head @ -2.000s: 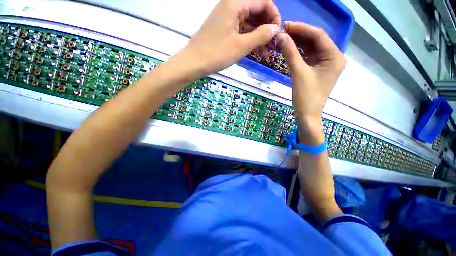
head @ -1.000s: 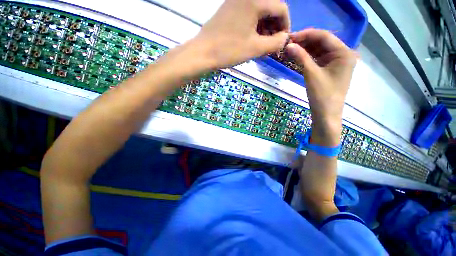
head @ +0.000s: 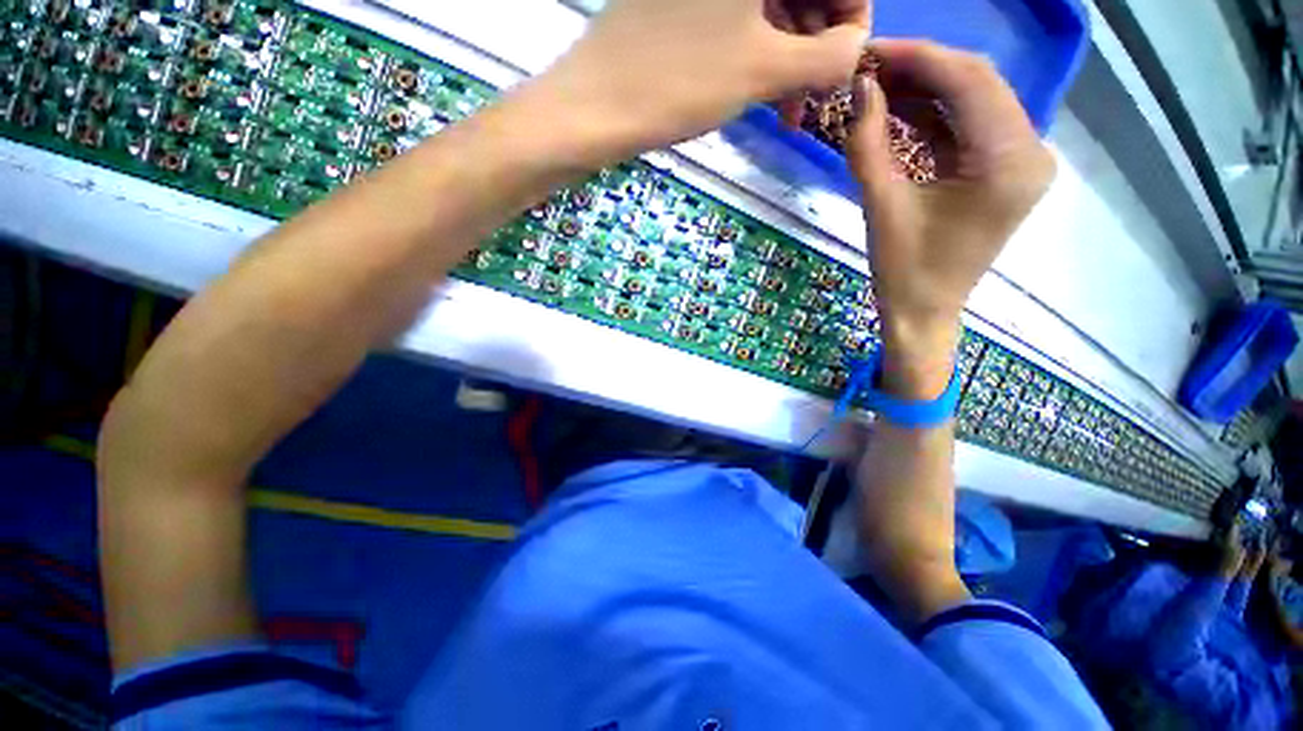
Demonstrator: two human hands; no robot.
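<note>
My left hand (head: pixel 715 69) and my right hand (head: pixel 955 179) meet fingertip to fingertip above a blue bin (head: pixel 986 50). A tiny copper-coloured piece shows at the right thumb and finger tips; whether my left fingers also grip it is hidden. A heap of copper-coloured components (head: pixel 910 150) lies in the bin behind the hands. Below runs a long row of green circuit boards (head: pixel 629 257) with dark-centred copper rings and small silver parts. My left forearm crosses over the boards. A blue strap is on my right wrist.
A white rail (head: pixel 572 343) edges the boards on the near side. A second blue bin (head: pixel 1237 360) stands farther down the line at right. Another blue-clad worker (head: pixel 1186 628) is at the lower right, hands near the line. Yellow and red lines mark the floor.
Both hands have shifted right and slightly up in the picture, still fingertip to fingertip. The bin and boards have shifted in view too. More of the other worker shows at right.
</note>
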